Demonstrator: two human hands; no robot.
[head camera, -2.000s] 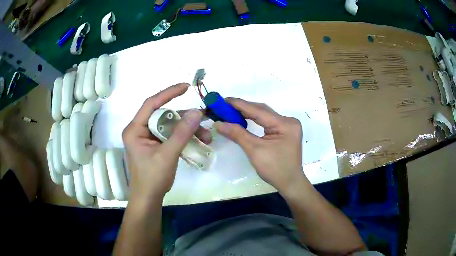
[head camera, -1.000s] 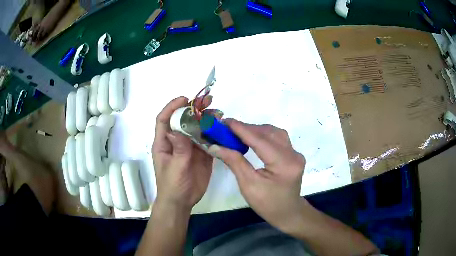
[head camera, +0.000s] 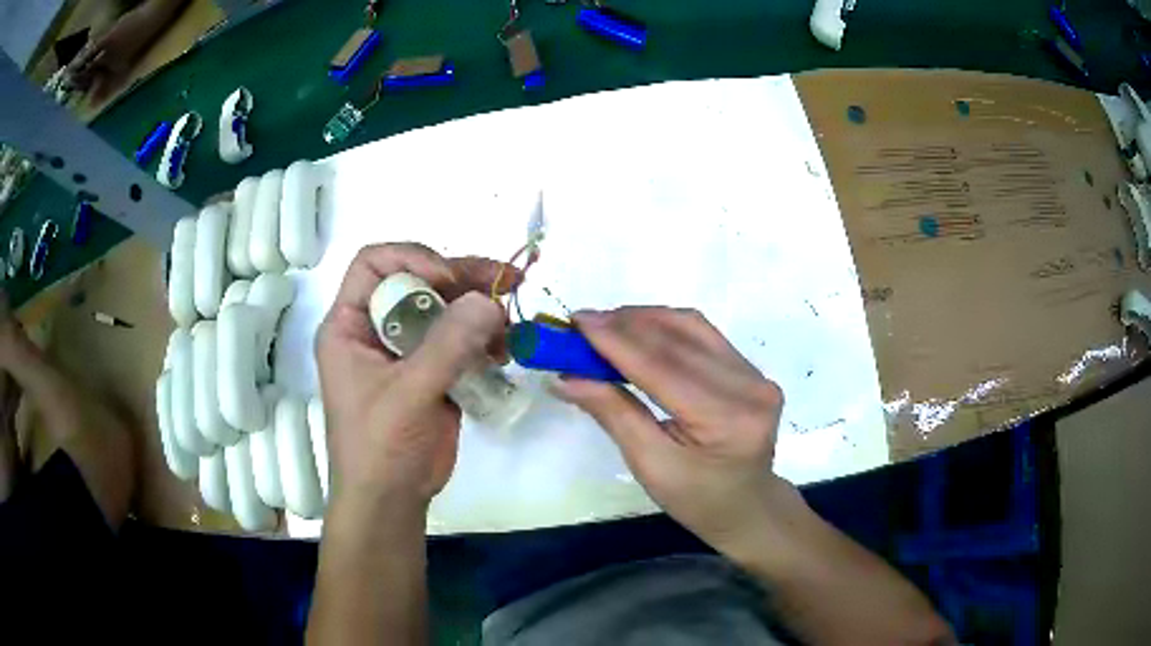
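My left hand (head camera: 398, 379) holds a white housing shell (head camera: 407, 316) with its hollow side and screw posts facing up. The thumb lies across its middle. My right hand (head camera: 688, 416) grips a blue battery (head camera: 562, 351) by its far end, just right of the shell and outside it. Thin orange and dark lead wires (head camera: 509, 275) run from the battery past my left fingertips. A small pale piece (head camera: 538, 215) at the wire end stands out over the white sheet; it is too blurred to tell more.
White curved units (head camera: 240, 366) stand in rows at left, beside a perforated grey bar (head camera: 95, 164). The green belt (head camera: 707, 51) carries blue batteries, a circuit board (head camera: 342, 123) and shells. White shells (head camera: 1132, 208) lie far right on brown cardboard (head camera: 959, 265). Another person's hands show top left.
The battery was over the shell a second ago and is now to its right, lying flatter. My left hand has moved left with the shell. Parts on the belt have shifted left.
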